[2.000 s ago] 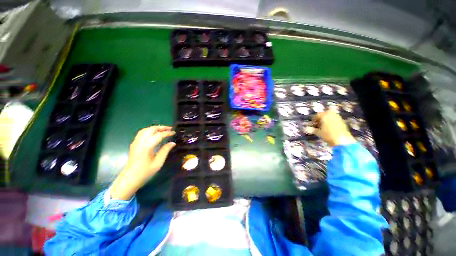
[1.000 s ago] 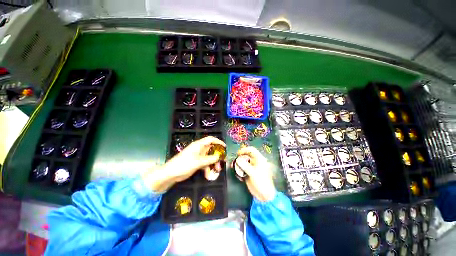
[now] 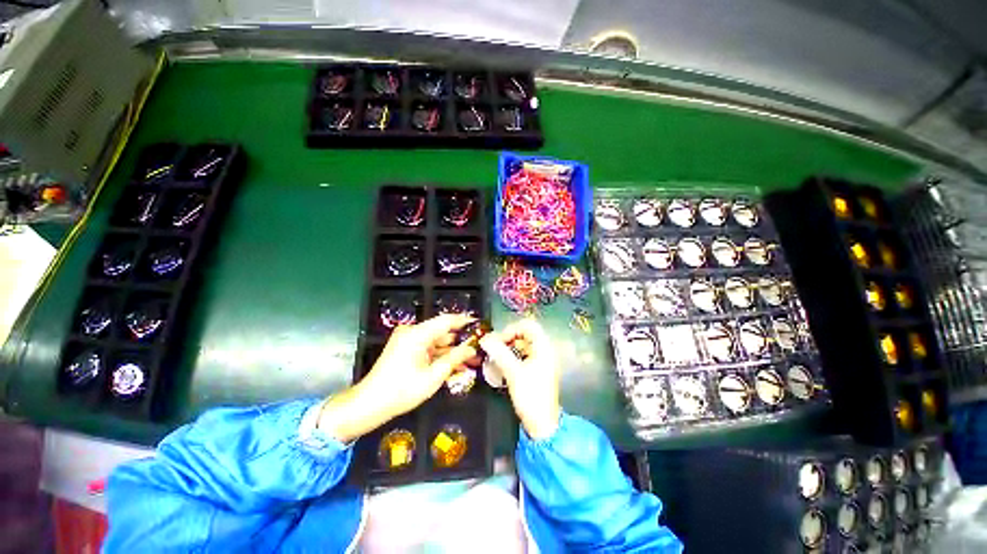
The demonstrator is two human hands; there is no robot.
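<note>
My left hand (image 3: 417, 366) and my right hand (image 3: 524, 373) meet over the right column of the black pocket tray (image 3: 424, 357). My left hand holds a small dark amber round housing (image 3: 474, 331) at its fingertips. My right hand holds a silver disc (image 3: 494, 374) beside it. Where the two pieces meet is too small and covered to tell. The tray's upper pockets hold dark round units with thin red lines. Its lowest pockets hold gold round housings (image 3: 448, 445). A silver-white piece (image 3: 461, 381) shows in a pocket below my left fingers.
A blue bin (image 3: 588, 212) of red-pink wires stands above a loose wire pile (image 3: 522, 286). The clear blister tray (image 3: 709, 314) of silver discs is right of it, then a black tray (image 3: 819, 314) with gold pieces. Other black trays lie left (image 3: 184, 271) and far (image 3: 422, 139); stacked trays sit lower right.
My right hand has come from the clear tray with a silver disc. My left hand has moved onto the middle tray and taken a round housing. The two hands have since closed together.
</note>
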